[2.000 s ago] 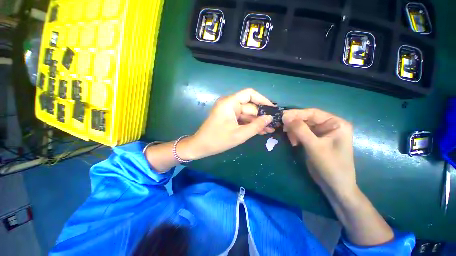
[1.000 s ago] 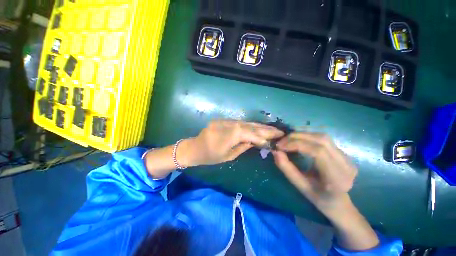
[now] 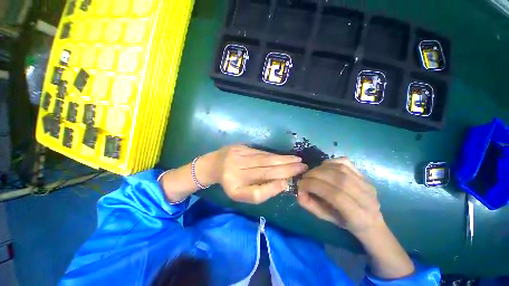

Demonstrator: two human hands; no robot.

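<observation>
My left hand (image 3: 254, 172) and my right hand (image 3: 341, 192) meet in front of my chest, fingertips close together. A small dark component (image 3: 290, 186) shows partly between the fingertips, mostly hidden; my left fingers are closed on it. Whether my right fingers grip it too is not clear. Just beyond the hands, a heap of tiny dark parts (image 3: 308, 152) lies on the green mat, partly covered by the fingers.
A black foam tray (image 3: 329, 106) at the back holds several watch housings. A yellow tray stack (image 3: 146, 120) at left holds dark components. A spare housing (image 3: 436, 174), a blue bin (image 3: 484, 167) and a thin pale tool (image 3: 470, 219) lie at right.
The view has shifted, so the bin and spare housing show further left. My hands have come lower and closer over the component, and the dark heap now shows beyond them.
</observation>
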